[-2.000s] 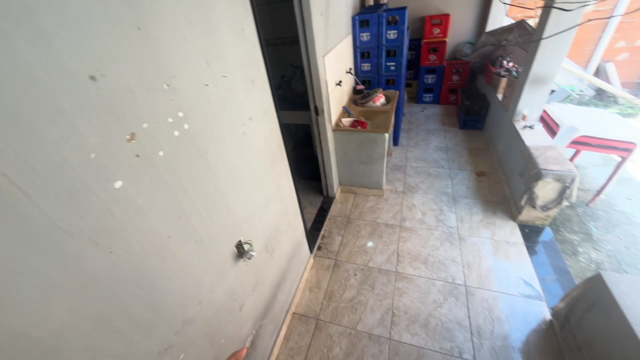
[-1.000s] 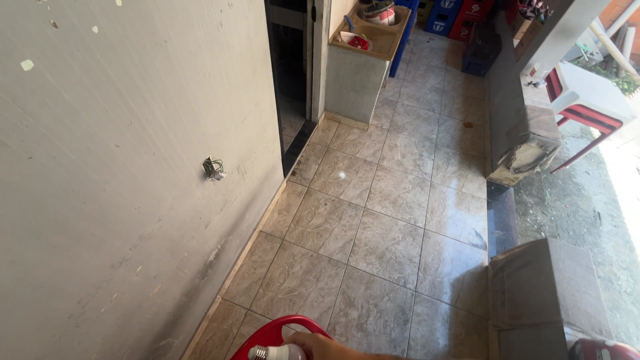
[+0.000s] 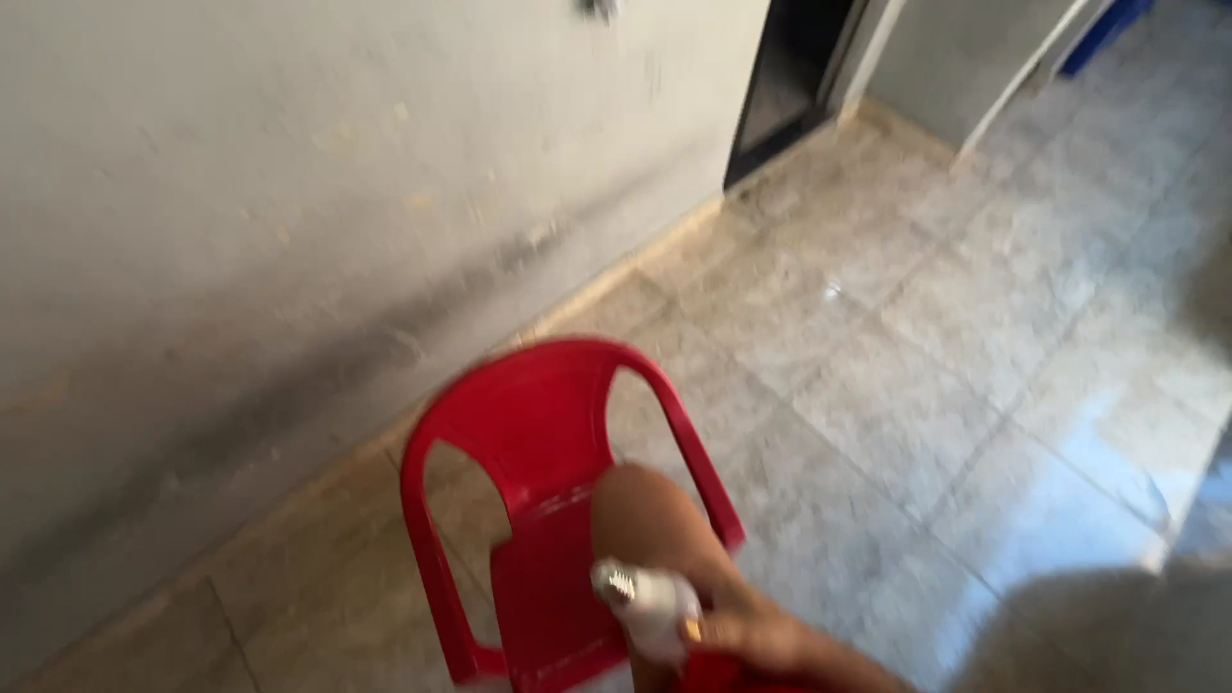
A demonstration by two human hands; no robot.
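A light bulb (image 3: 653, 606) with a metal screw base and a white body is held in my right hand (image 3: 746, 621), low in the view and right of centre. The bulb's base points up and to the left, and my fingers wrap its lower body. Behind the hand is my bare knee (image 3: 650, 510), over the seat of a red plastic armchair (image 3: 534, 414). The chair stands on the floor close to the wall. My left hand is out of view. The picture is blurred.
A scuffed, pale wall (image 3: 289, 192) runs along the left, with a small fitting (image 3: 603, 8) at the top. Beyond it is a dark doorway (image 3: 794, 77). Glossy tiles (image 3: 866, 385) cover the floor. A blue object (image 3: 1107, 34) stands at the upper right.
The view has swung down towards the floor. More of the red chair shows, and my knee has come into view over its seat. The bulb remains in my right hand.
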